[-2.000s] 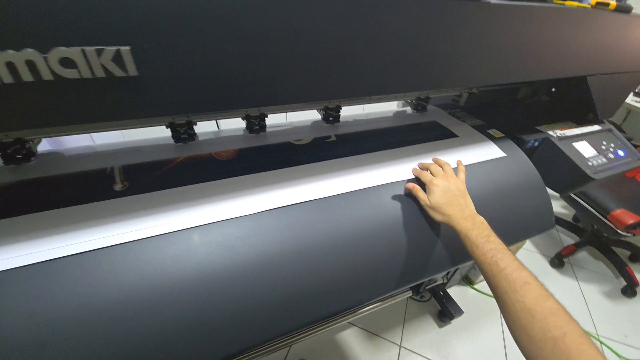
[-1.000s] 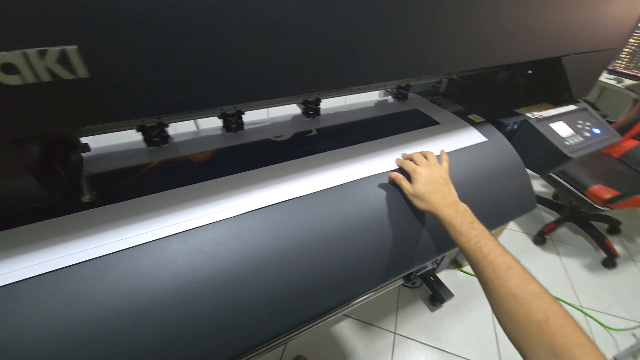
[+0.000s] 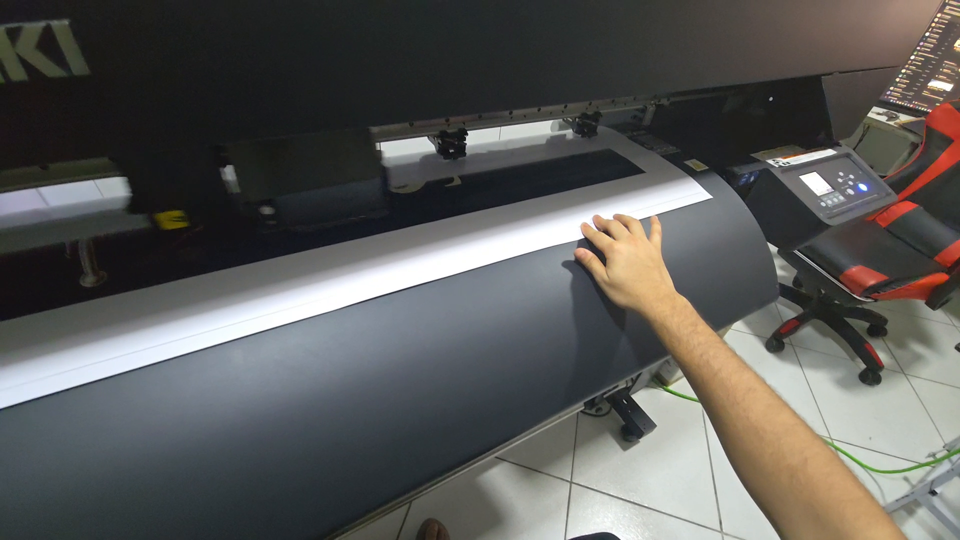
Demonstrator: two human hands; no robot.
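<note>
My right hand (image 3: 626,259) rests with spread fingers on the front edge of a white print media sheet (image 3: 360,270), near the sheet's right end. Its palm is over the dark curved front cover (image 3: 390,367) of a Mimaki wide-format printer. The media carries a dark printed area (image 3: 517,184) behind its white margin. A blurred print carriage (image 3: 307,180) stands over the media left of the middle. Black pinch rollers (image 3: 450,144) line the back of the media. My left hand is not in view.
At the right are the printer's control panel (image 3: 832,184) with a lit screen, a black and red chair (image 3: 892,247) on casters, and a monitor (image 3: 930,60). A green cable (image 3: 877,469) crosses the tiled floor (image 3: 637,480). A printer stand foot (image 3: 634,416) juts out below the cover.
The print carriage has come into sight over the left part of the media. My right hand stays at the sheet's front edge. The view has shifted somewhat to the right.
</note>
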